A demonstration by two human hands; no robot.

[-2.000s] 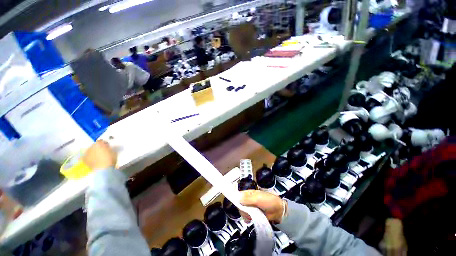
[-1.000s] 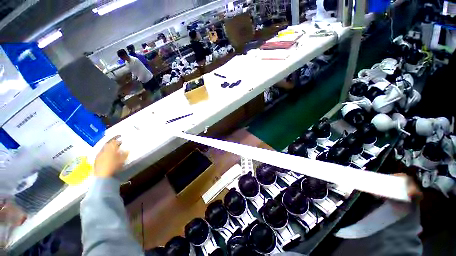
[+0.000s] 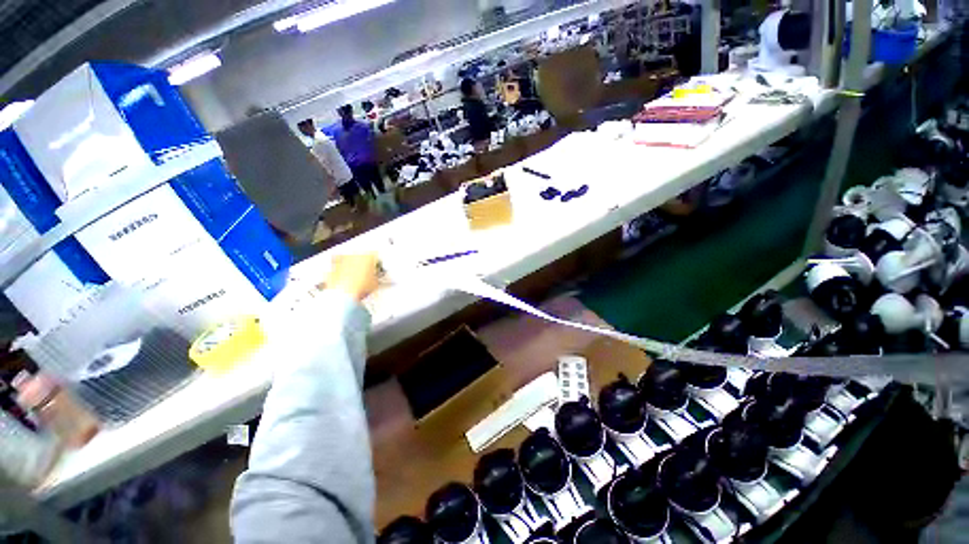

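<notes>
My left hand (image 3: 356, 274) is on the white raised shelf; its fingertips are too small and blurred to tell if they hold anything. My right hand is out of the picture. A long white strip (image 3: 659, 347) stretches from the shelf, right of my left hand, across the bench and past the right edge. Below it, black-and-white cameras (image 3: 579, 427) stand in slanting rows. A white label sheet (image 3: 513, 411) and a small sheet with grey cells (image 3: 573, 380) lie on the brown board behind the rows.
An open carton (image 3: 449, 374), dark inside, is on the brown board. The shelf (image 3: 531, 228) bears a small box (image 3: 488, 204), yellow tape (image 3: 226, 344) and white-blue boxes (image 3: 159, 239). Loose cameras (image 3: 903, 260) lie at right. Another person's blurred hand (image 3: 55, 410) is at far left.
The view has shifted, so the bench things appear further right. The strip was lifted off the label area and drawn out to the right. My right hand went right and left the picture.
</notes>
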